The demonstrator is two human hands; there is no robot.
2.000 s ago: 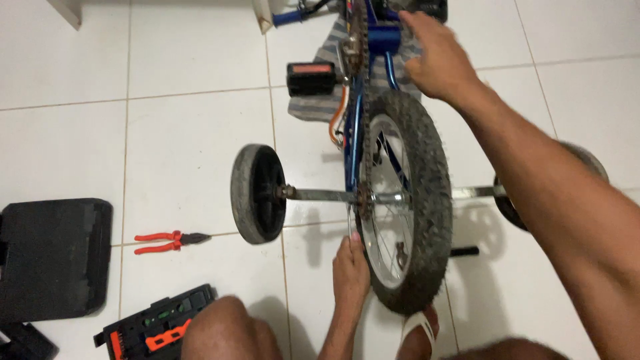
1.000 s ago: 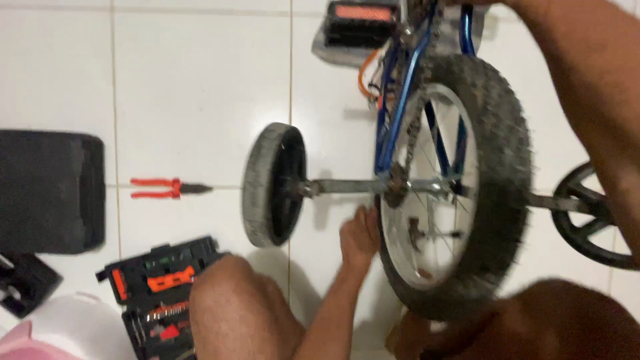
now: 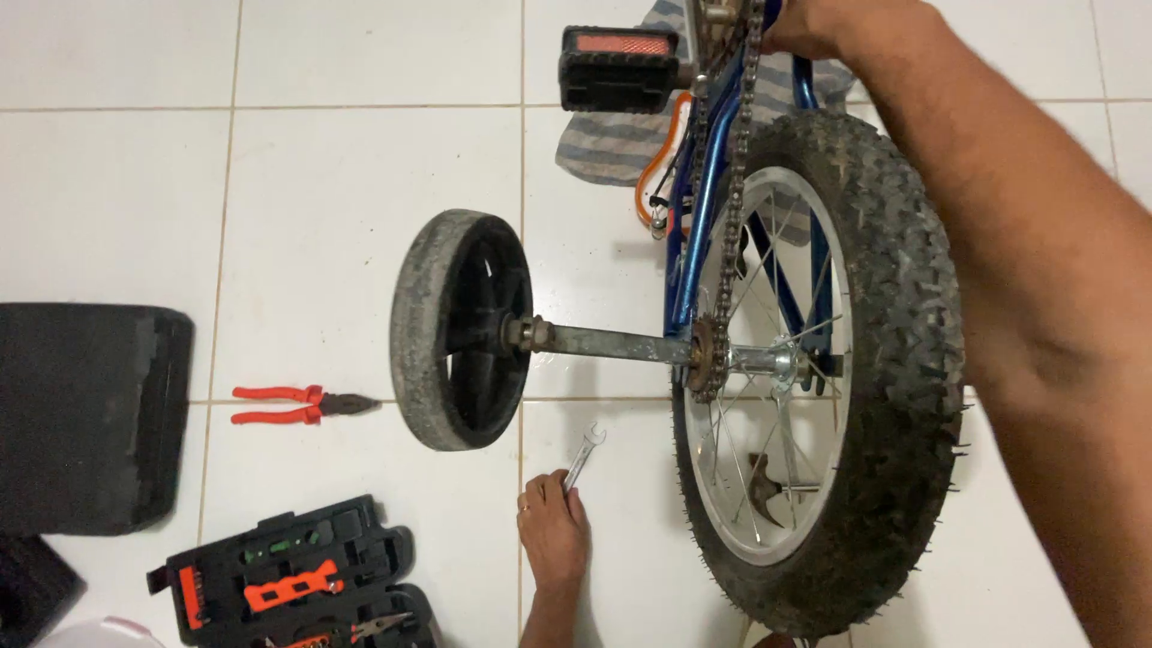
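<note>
My left hand is low at the centre, closed around a metal open-ended wrench whose jaw points up. At the top, my right hand is at the blue bicycle frame, its fingers partly hidden behind the frame; I cannot tell its grip. The knobby rear tyre stands right of my left hand. A metal stabiliser arm joins the hub area to a training wheel. The chain runs up to the crank beside a black pedal.
Red-handled pliers lie on the tiled floor at left. Near them are a black case and an opened tool kit. A striped cloth lies under the bicycle. Through the spokes a hammer shows on the floor.
My left hand has moved away from the wheel down to the floor, where a wrench now shows in it. The bicycle appears more upright in view than a second ago.
</note>
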